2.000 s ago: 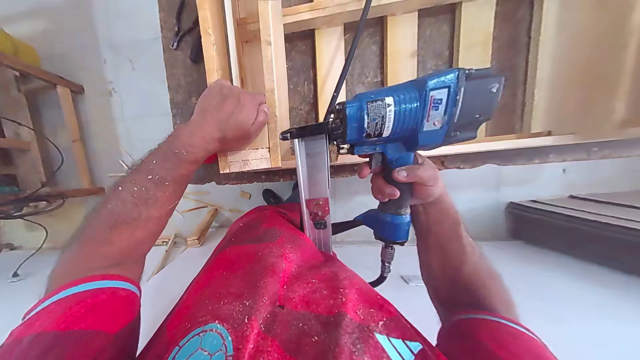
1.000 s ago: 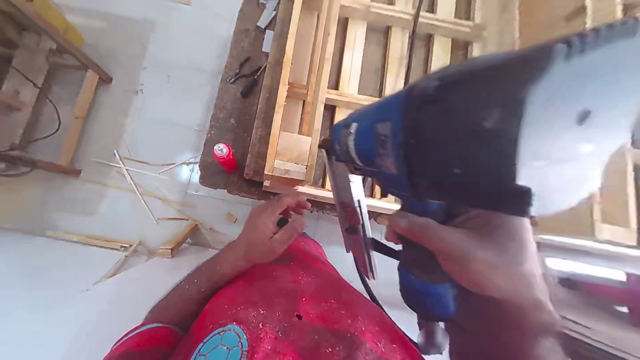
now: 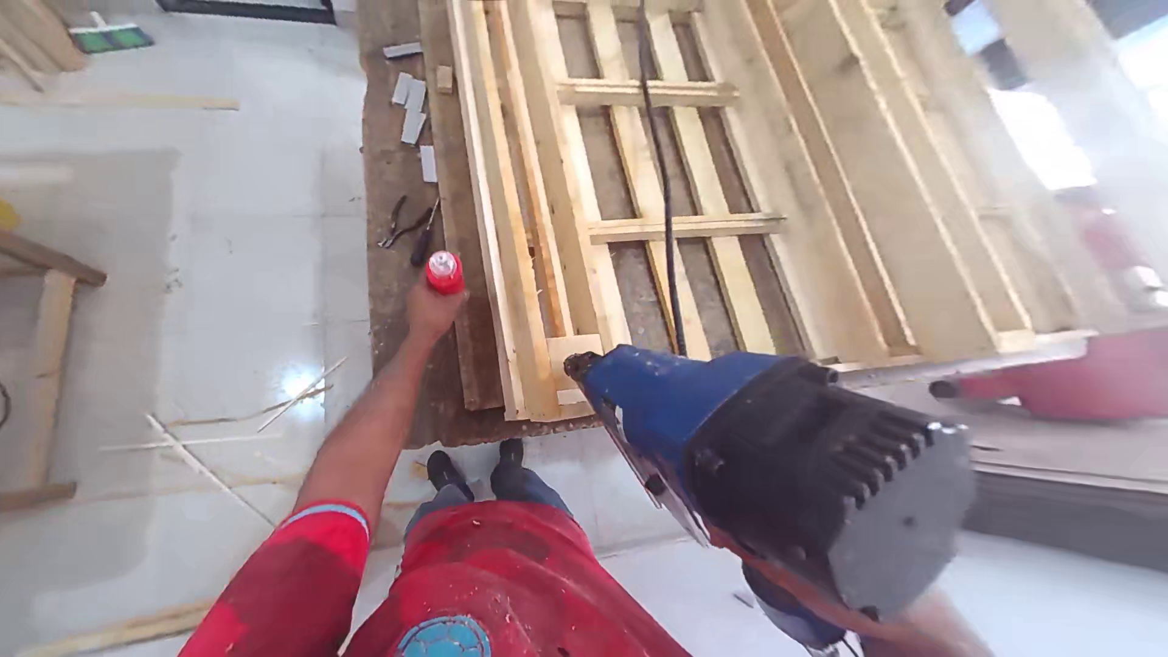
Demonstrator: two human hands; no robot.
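My left hand (image 3: 434,308) is closed around a red bottle (image 3: 444,273) with a pale top, over the workbench at the left of the wooden frame. My right hand (image 3: 821,593), mostly hidden behind the tool, holds a blue and black pneumatic nail gun (image 3: 721,429). The gun's nose lies over the near left corner of the slatted wooden frame (image 3: 570,228); whether it touches the wood cannot be told. A black air hose (image 3: 663,164) runs across the slats.
Pliers (image 3: 401,224) and a dark-handled tool (image 3: 422,245) lie on the brown bench top (image 3: 388,310), near several pale strips (image 3: 413,109). Thin wood offcuts (image 3: 205,470) lie on the tiled floor. A wooden stand (image 3: 50,365) is at the left, a red object (image 3: 1068,379) at the right.
My left hand, empty near my shirt one second ago, has moved forward and taken hold of the red bottle, which stood on the bench. The view has shifted.
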